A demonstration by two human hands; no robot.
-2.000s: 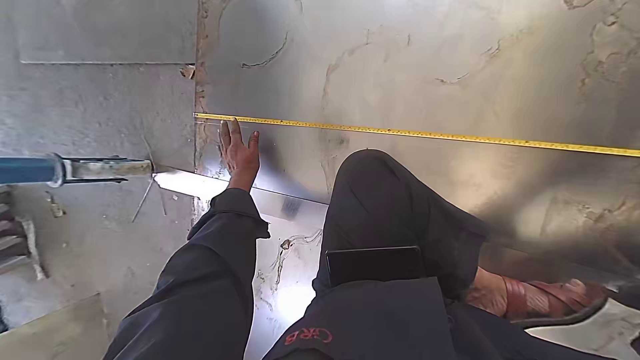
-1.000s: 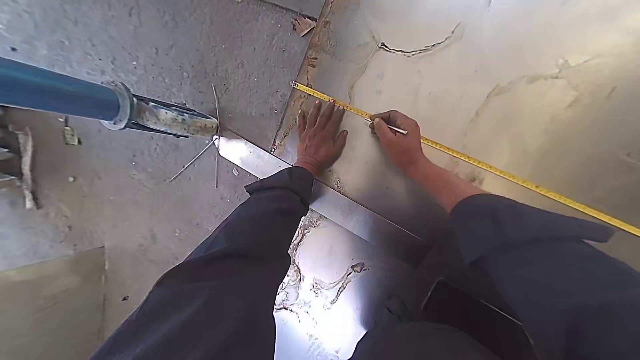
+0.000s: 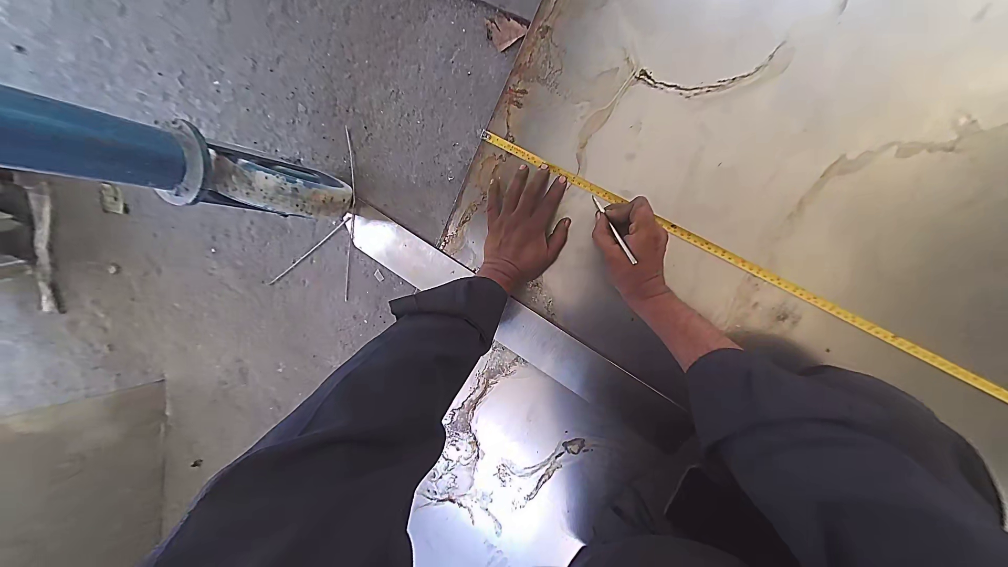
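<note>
My left hand (image 3: 526, 224) lies flat with spread fingers on a stained metal sheet (image 3: 709, 157), its fingertips at the near edge of a yellow tape measure blade (image 3: 748, 268). The blade runs from the sheet's left edge down to the right. In my right hand (image 3: 639, 248) is a thin white marking stick (image 3: 616, 230), its tip close to the blade, to the right of my left hand. A bare metal strip (image 3: 551, 346) lies below both hands, passing beneath my left sleeve.
A blue pipe (image 3: 87, 138) with a forked metal end reaches in from the left over the concrete floor (image 3: 299, 71). Thin wires (image 3: 349, 252) lie at its tip. Another stained sheet (image 3: 504, 472) is nearer to me, and a flat panel (image 3: 79, 472) is at the lower left.
My right hand, out of view two seconds ago, came in at the tape with the marking stick. My left hand stays flat near the blade. The view has turned and come closer.
</note>
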